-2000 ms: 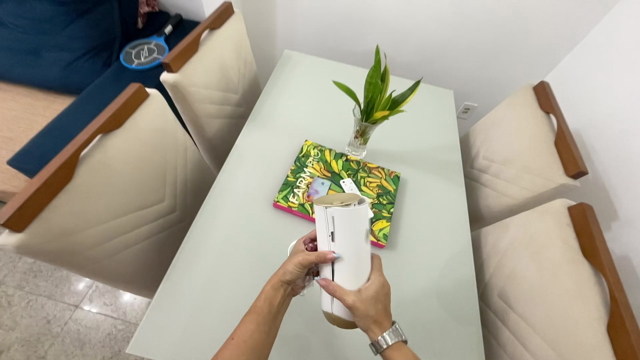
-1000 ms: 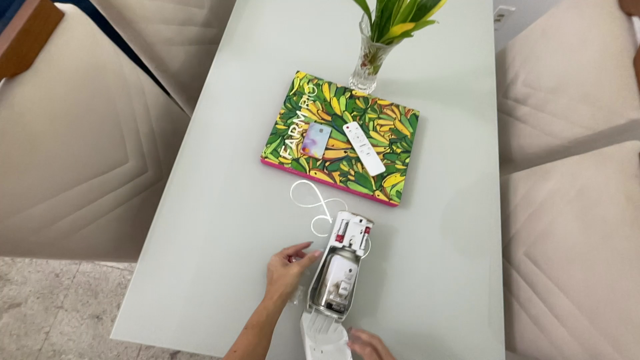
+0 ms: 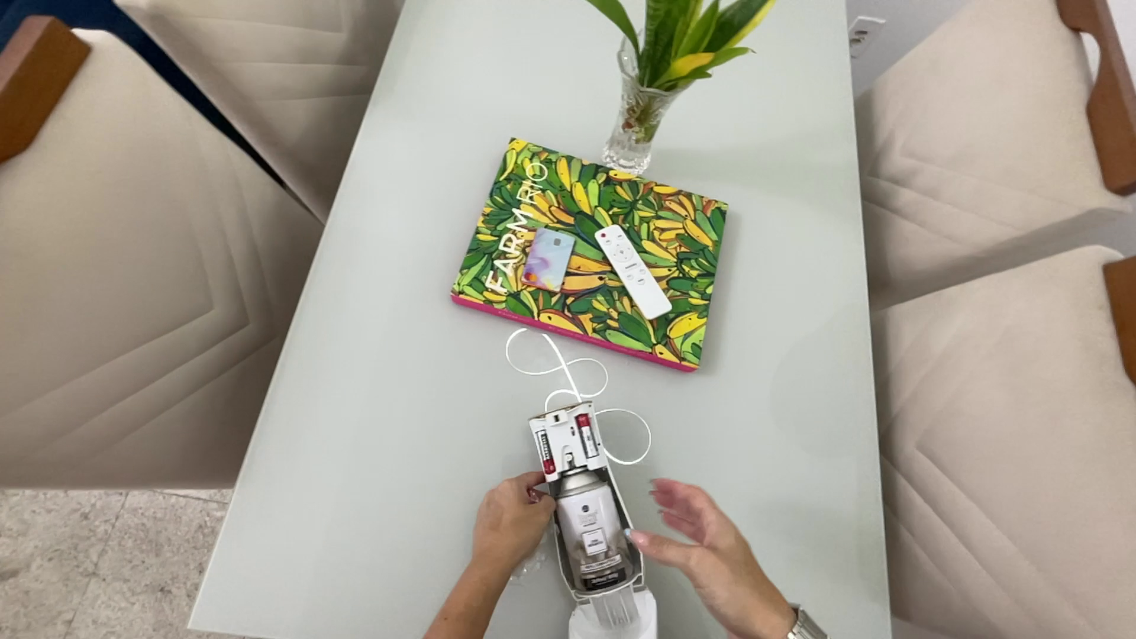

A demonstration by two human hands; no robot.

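Note:
A white automatic spray dispenser (image 3: 561, 441) lies opened on the table, its cover (image 3: 612, 617) folded down toward me. Inside it rests an aerosol can (image 3: 593, 532), and batteries (image 3: 586, 437) sit on both sides of the upper part. My left hand (image 3: 512, 525) touches the dispenser's left edge with its fingertips; whether it grips the edge is unclear. At the right edge, my right hand (image 3: 701, 552) has its fingers spread and its thumb beside the casing. A thin white cord (image 3: 568, 368) loops out above the dispenser.
Beyond the cord lies a leaf-patterned box or book (image 3: 586, 257) with a card (image 3: 548, 259) and a white remote control (image 3: 633, 272) on top. A glass vase (image 3: 635, 124) with leaves stands behind it. Upholstered chairs (image 3: 115, 293) flank the pale table (image 3: 355, 373).
Two seconds ago both hands held the dispenser closed; now it lies open on the table. Since one second ago, my right hand has moved from the cover up beside the can.

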